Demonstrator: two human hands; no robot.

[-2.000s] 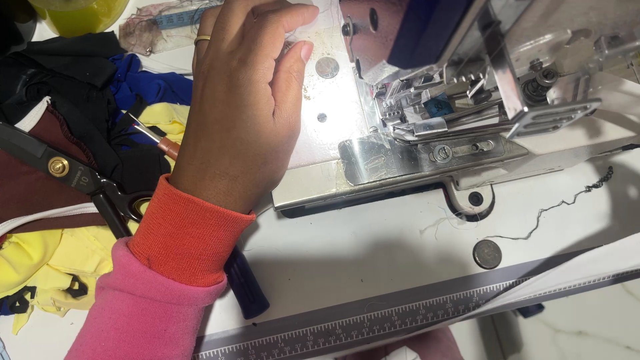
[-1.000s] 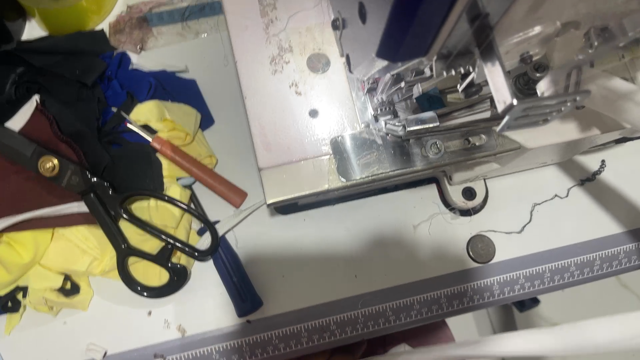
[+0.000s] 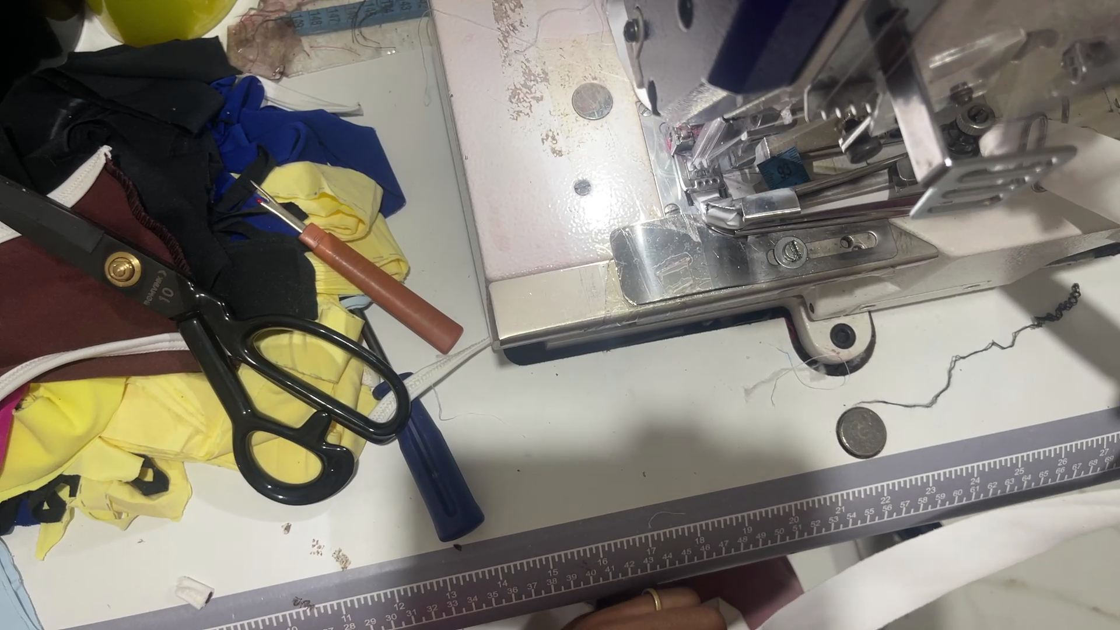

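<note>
My left hand [image 3: 652, 610], with a gold ring on one finger, shows only in part at the bottom edge, below the table's front edge. Maroon cloth [image 3: 735, 588] and a white fabric band [image 3: 954, 560] lie beside it; its fingertips are hidden, so its grip cannot be told. My right hand is out of view. Above stands an industrial sewing machine [image 3: 560, 175] with a metal presser foot [image 3: 744, 210]. Black-handled fabric shears [image 3: 210, 324] rest on a heap of cloth at the left, near a seam ripper [image 3: 381, 284] with a brown handle.
A blue-handled tool [image 3: 440, 477] lies under the shears' handle. A printed ruler strip [image 3: 700, 547] runs along the table edge. A coin [image 3: 861, 432] and a dark thread chain [image 3: 954, 367] lie before the machine. Yellow fabric [image 3: 166, 420] and a blue tape measure [image 3: 359, 16] are at the left.
Two seconds ago a hand in a red and pink sleeve reached over the machine's left side; it has left that place. A ringed hand now shows at the bottom edge.
</note>
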